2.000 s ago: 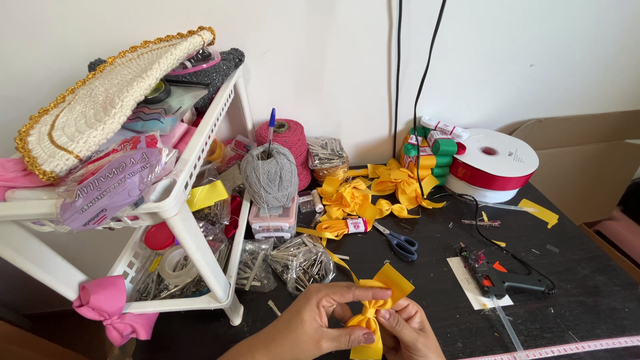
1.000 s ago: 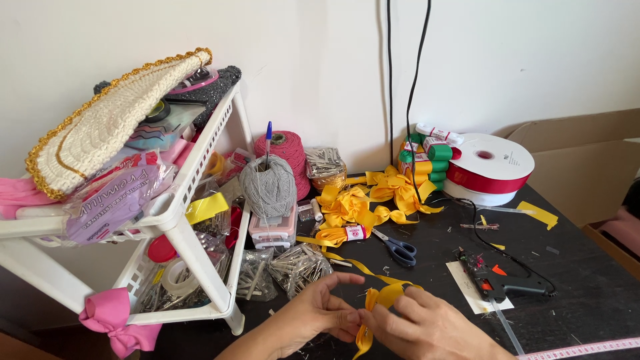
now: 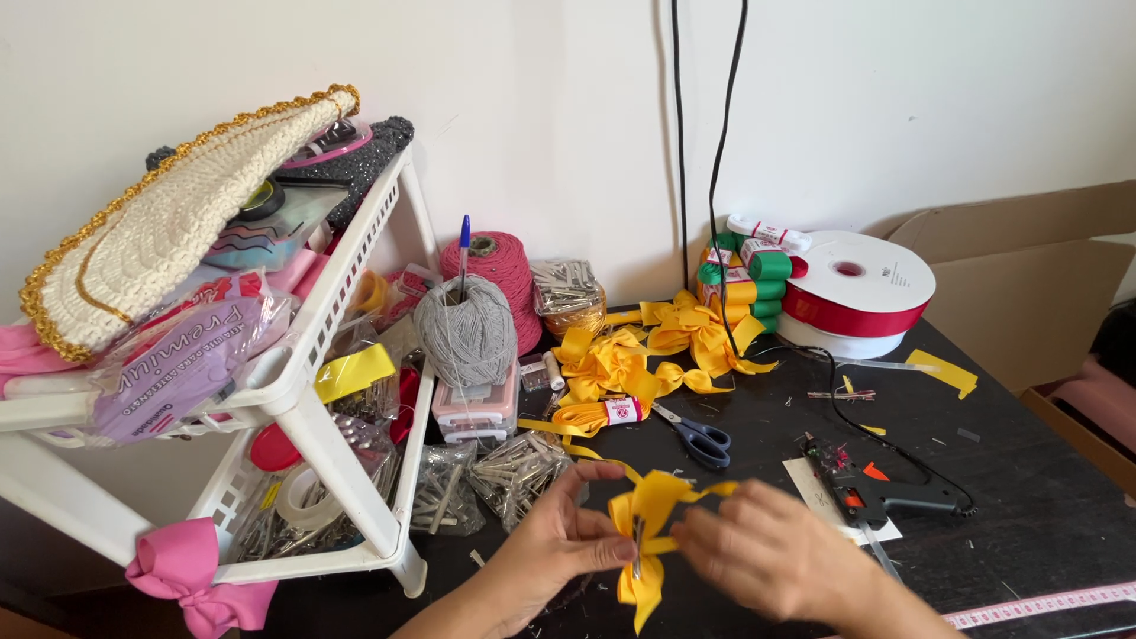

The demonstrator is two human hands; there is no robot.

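My left hand (image 3: 568, 541) grips a yellow ribbon bow (image 3: 652, 506) by its middle, thumb over a thin metal hair clip (image 3: 637, 546) that lies along the bow. On the bow's other side, my right hand (image 3: 768, 546) pinches a narrow yellow ribbon (image 3: 710, 490) that runs from the bow's centre; its fingers are slightly blurred. A strip of the same ribbon leads back toward a yellow ribbon bundle (image 3: 581, 417). Navy-handled scissors (image 3: 701, 441) lie just behind the hands. Finished-looking yellow bows (image 3: 612, 359) are heaped farther back.
A black glue gun (image 3: 874, 497) rests at right on a white card, its cable running upward. Behind stand ribbon spools (image 3: 861, 275), grey yarn (image 3: 468, 333) and pink yarn (image 3: 506, 275). Bags of metal clips (image 3: 519, 470) sit beside a white plastic shelf (image 3: 346, 470). A pink measuring tape (image 3: 1038, 606) crosses the near right edge.
The bow has been turned so its clip side shows. My right hand has moved off the bow's middle to the right, with the narrow ribbon drawn out between the hands.
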